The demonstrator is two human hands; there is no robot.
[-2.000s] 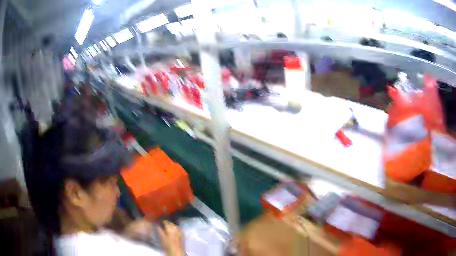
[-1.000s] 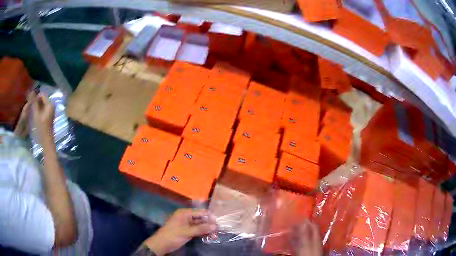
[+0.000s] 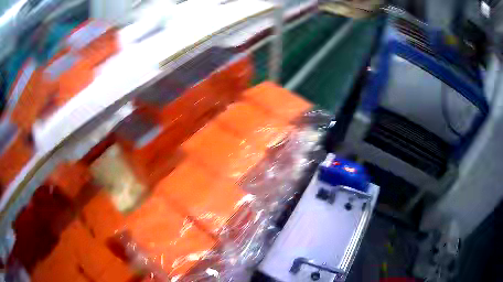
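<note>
Several orange boxes in clear film [image 3: 187, 220] stand in a row that runs from the lower left up to the back centre. Loose, crinkly film edges [image 3: 259, 220] hang on the side of the row toward the machine panel. Orange boxes without visible film [image 3: 66, 253] lie at the lower left. The frame is blurred by motion. Neither of my hands is in the picture.
A white machine panel [image 3: 314, 237] with black handles and a blue part [image 3: 346, 175] stands right of the row. A blue-framed machine [image 3: 435, 82] is at the upper right. A green conveyor belt [image 3: 320, 66] runs behind. A white-edged shelf [image 3: 83, 110] holds orange boxes at left.
The view has swung right to the wrapped row and the machines. My hands, which were at clear film and an orange box, have left the picture. The coworker is also out of view.
</note>
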